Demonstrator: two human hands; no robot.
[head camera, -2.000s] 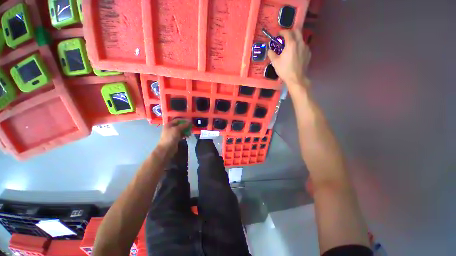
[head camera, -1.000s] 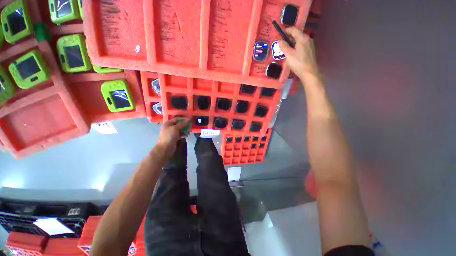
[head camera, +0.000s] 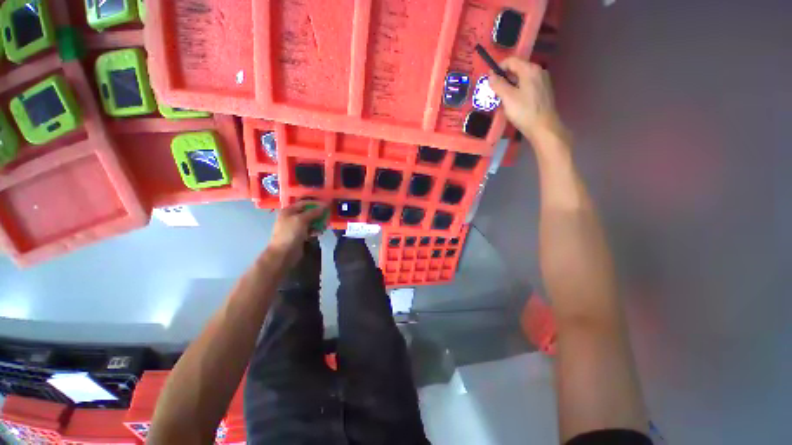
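Observation:
My right hand holds a black marker pen over the right compartment of the red-orange four-compartment foam tray. Several smartwatch units lie in that compartment: a dark one at the top, one with a lit screen, a bright white one beside my fingers and a dark one below. My left hand holds a green sticky note at the lower left edge of the multi-cell foam tray, whose cells hold several dark watches.
Lime-green handheld devices sit in foam trays at the left. A smaller grid tray lies below the multi-cell tray, near a white paper label. Stacked red trays and a black crate are at the lower left. My legs are at the bottom centre.
My right hand has moved slightly right with the pen, uncovering the watch that now shows white. My left hand stays near the same tray edge. The view has shifted slightly.

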